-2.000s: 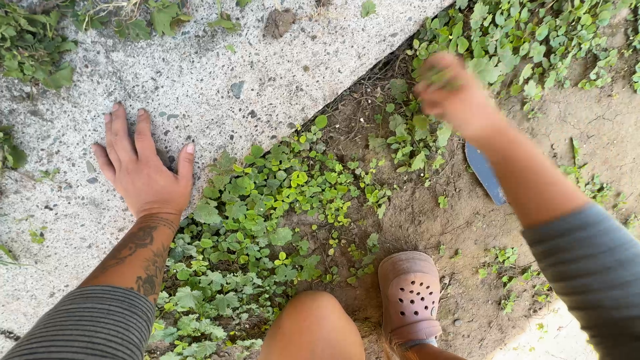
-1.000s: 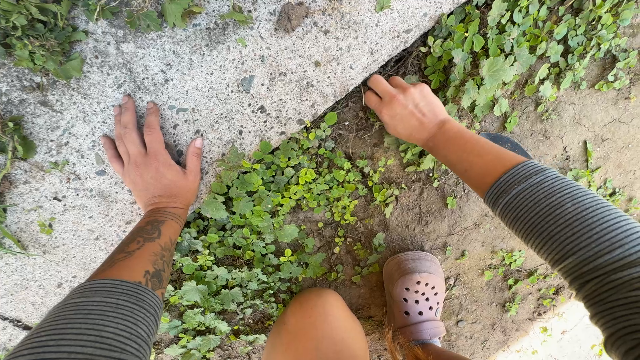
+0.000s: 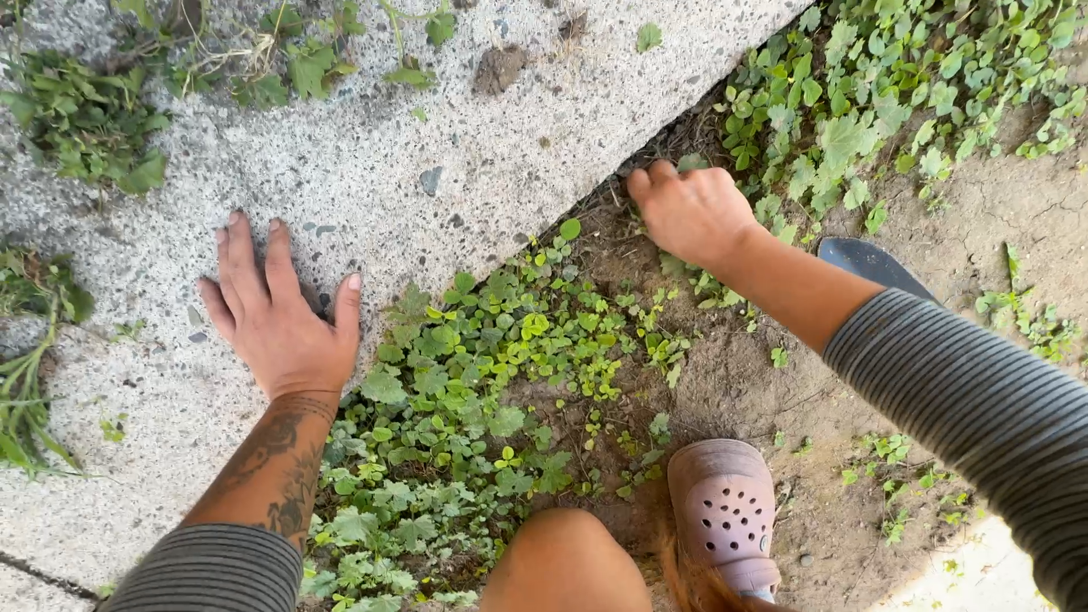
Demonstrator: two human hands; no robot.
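My left hand (image 3: 285,314) lies flat on the concrete slab (image 3: 476,153), palm down, fingers spread, holding nothing. By the slab's edge at upper right, my right hand (image 3: 693,208) is curled down to the soil, with a small leaf showing at its knuckles; whether its fingertips grip anything is hidden. Low green weeds (image 3: 450,382) grow along the slab between my hands and my knee. A second patch of leafy weeds (image 3: 841,127) stands beyond my right hand. Partly behind my right forearm, a dark blue flat object (image 3: 875,263) lies on the dirt.
Pulled weeds (image 3: 93,119) lie in clumps on the slab at the left, near a clod of dirt (image 3: 500,68). My foot in a pinkish clog (image 3: 722,501) rests on the bare soil (image 3: 748,391). Small sprouts (image 3: 892,484) dot the ground at the lower right.
My right hand has moved from the upper right weeds to the soil by the slab's edge, where it also was one second ago. My left hand stays on the slab.
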